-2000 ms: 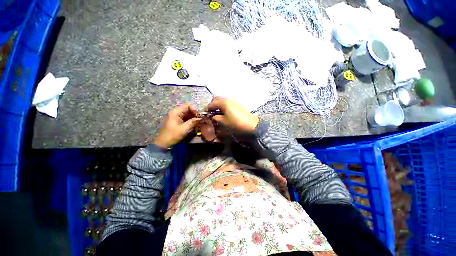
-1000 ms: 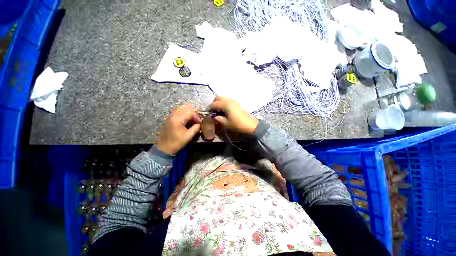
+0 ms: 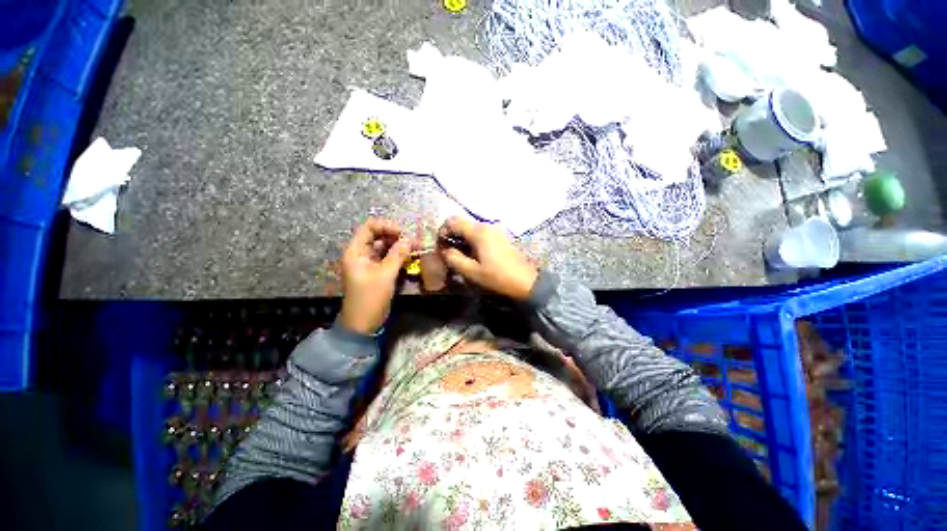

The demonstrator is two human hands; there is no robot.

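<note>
An orange-brown workpiece (image 3: 434,274) is at the bench's front edge, just below the fingertips of both hands, with a yellow spot (image 3: 413,266) beside it. My left hand (image 3: 372,272) pinches a thin pale strand at the left of the workpiece. My right hand (image 3: 488,259) has its fingers closed at the workpiece's upper right end. Whether it also holds a small tool cannot be made out. A yellow disc (image 3: 373,128) and a dark disc (image 3: 384,147) lie on white cloth (image 3: 353,140) behind the hands.
A pale cord hank (image 3: 665,202) spreads behind my right hand. Cups (image 3: 806,244), a jar (image 3: 774,124) and a green ball (image 3: 884,193) are at right. A crumpled wipe (image 3: 100,185) is at left. Blue crates stand at left (image 3: 151,415) and right (image 3: 784,363) below the bench.
My left hand has turned more upright and its fingers have drawn slightly apart from my right hand. The yellow spot, hidden one second ago, shows again. My right hand stays near the same place.
</note>
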